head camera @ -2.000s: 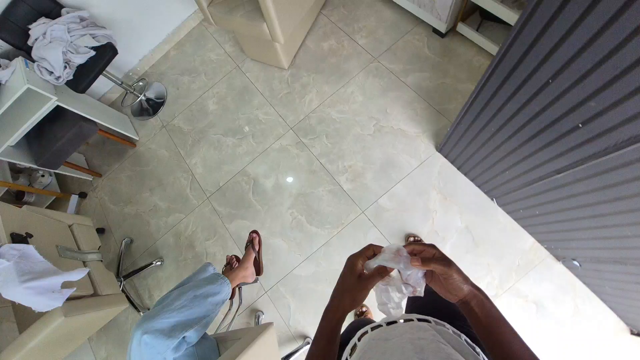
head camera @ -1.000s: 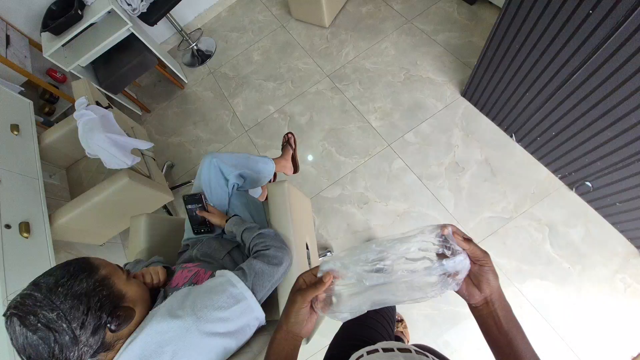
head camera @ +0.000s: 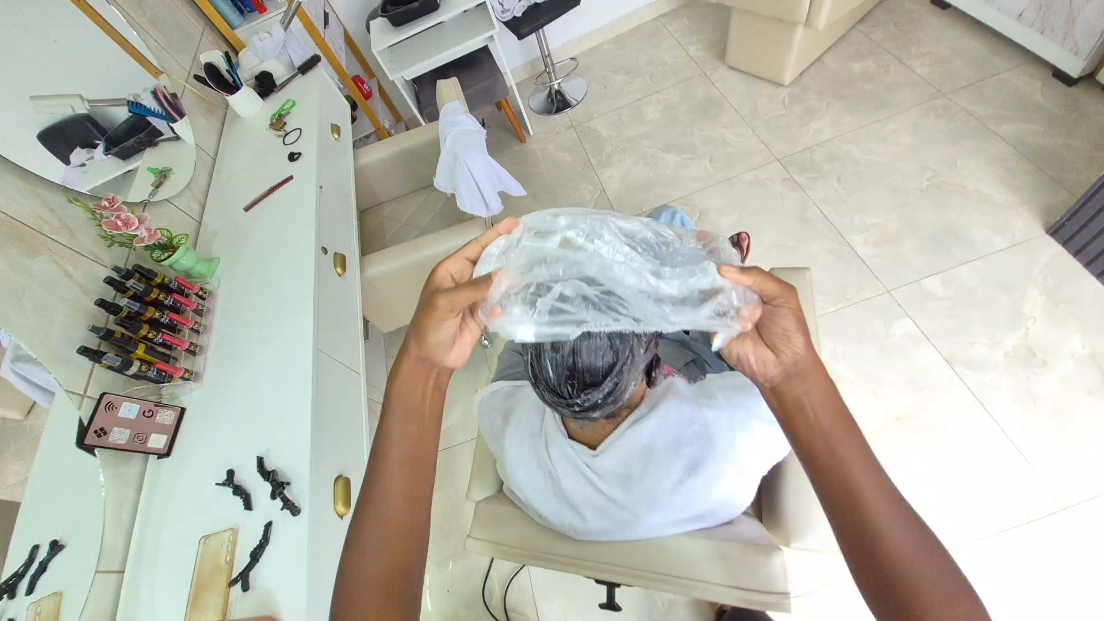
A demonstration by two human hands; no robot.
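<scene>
A clear plastic cap (head camera: 604,276) is stretched between my two hands, at the top of a seated person's head. My left hand (head camera: 453,302) grips its left edge, thumb and fingers pinching the film. Its right edge is in my right hand (head camera: 768,323). Below the film shows the person's dark hair (head camera: 591,375), slick and coated with a product; the front of the head is hidden behind the plastic. A white towel (head camera: 630,466) lies over the person's shoulders. The person sits in a beige salon chair (head camera: 638,561), facing away from me.
Along the left runs a white counter (head camera: 259,259) with black hair clips (head camera: 276,486), a phone case (head camera: 211,573), a rack of small bottles (head camera: 147,323) and a vase of pink flowers (head camera: 185,259). Another beige chair (head camera: 388,276) holds a white cloth (head camera: 470,159). Mirrors line the wall.
The crumpled plastic has been opened out and stretched between both hands, and is now at the seated person's head. The view has swung to behind that person, bringing the counter in.
</scene>
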